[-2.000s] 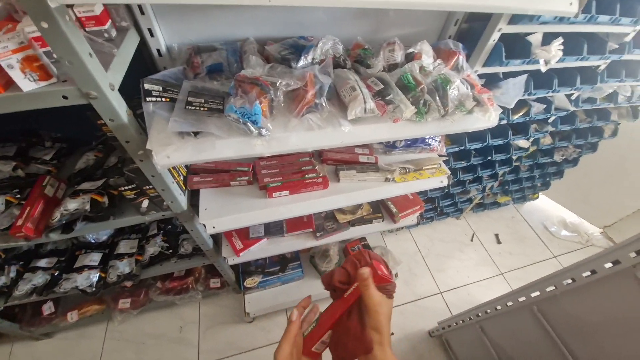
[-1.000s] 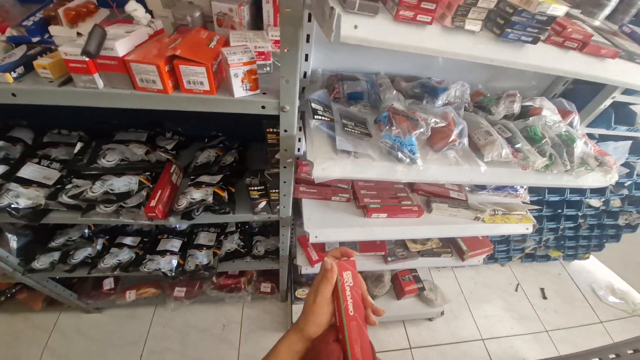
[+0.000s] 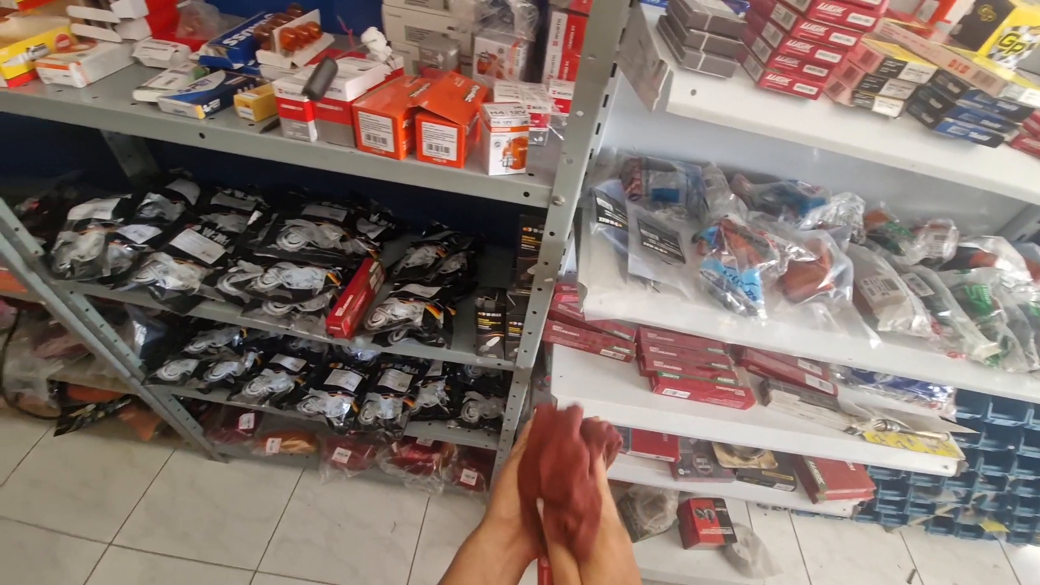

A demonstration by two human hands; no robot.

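Observation:
My left hand [image 3: 512, 504] and my right hand [image 3: 601, 504] are close together at the bottom centre, both around a crumpled dark red cloth [image 3: 565, 479]. The cloth covers most of the fingers. Below it, between the wrists, a small strip of a red box [image 3: 544, 570] shows; how it is held is hidden. Just behind the hands are white shelves with red cardboard boxes [image 3: 703, 390] lying in stacks. On the grey rack to the left, another narrow red box [image 3: 355, 299] leans among black packets [image 3: 301, 236].
A grey metal rack post [image 3: 561, 195] stands between the two shelf units. Bagged parts [image 3: 739, 268] lie on a white shelf [image 3: 812, 325]. Orange boxes [image 3: 451, 118] sit on the upper left shelf. Blue bins [image 3: 991, 455] are at the right, above a tiled floor [image 3: 195, 520].
The view has swung left and up along the shelves. One second ago the red box stood upright in plain sight in a hand; now the red cloth is in front, with both hands at it.

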